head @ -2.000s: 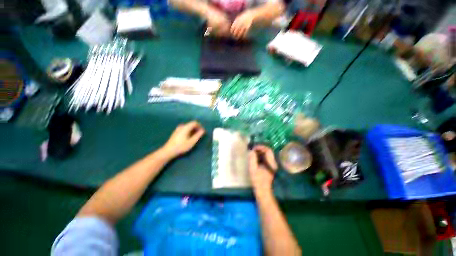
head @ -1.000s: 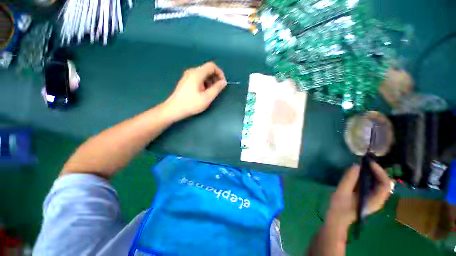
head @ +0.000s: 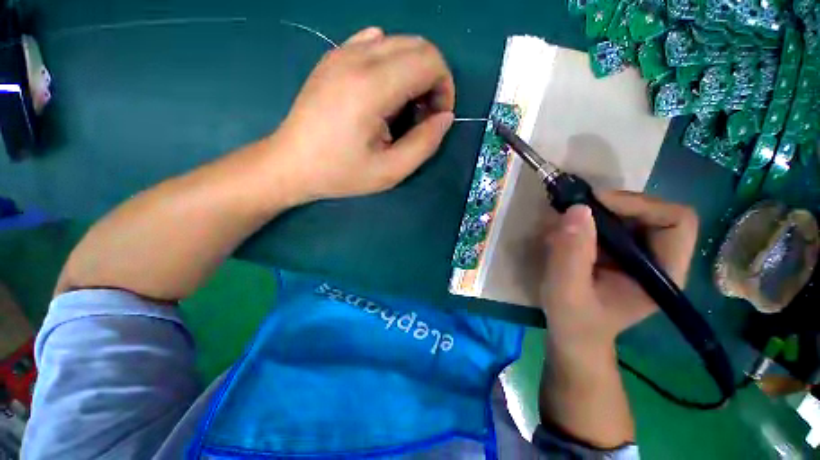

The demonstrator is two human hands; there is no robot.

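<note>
My left hand (head: 373, 117) pinches a thin silvery solder wire (head: 470, 119), whose end reaches the top board of the row. The wire trails away behind the hand to the left. My right hand (head: 620, 260) holds the black soldering iron (head: 629, 247) like a pen. Its tip is at the top board, by the wire's end. The small green circuit boards (head: 486, 187) sit in a row along the left edge of the beige backing board (head: 598, 144), which has a brown stain.
A heap of green circuit boards (head: 719, 81) lies beyond the board at upper right. A round tan-rimmed dish (head: 739, 256) is at the right. The iron's black cord (head: 665, 395) loops at lower right. A small dark object (head: 16, 112) is far left.
My right hand has brought the iron from the round dish left to the top board. My left hand has moved right with the wire to the same board. The view is closer.
</note>
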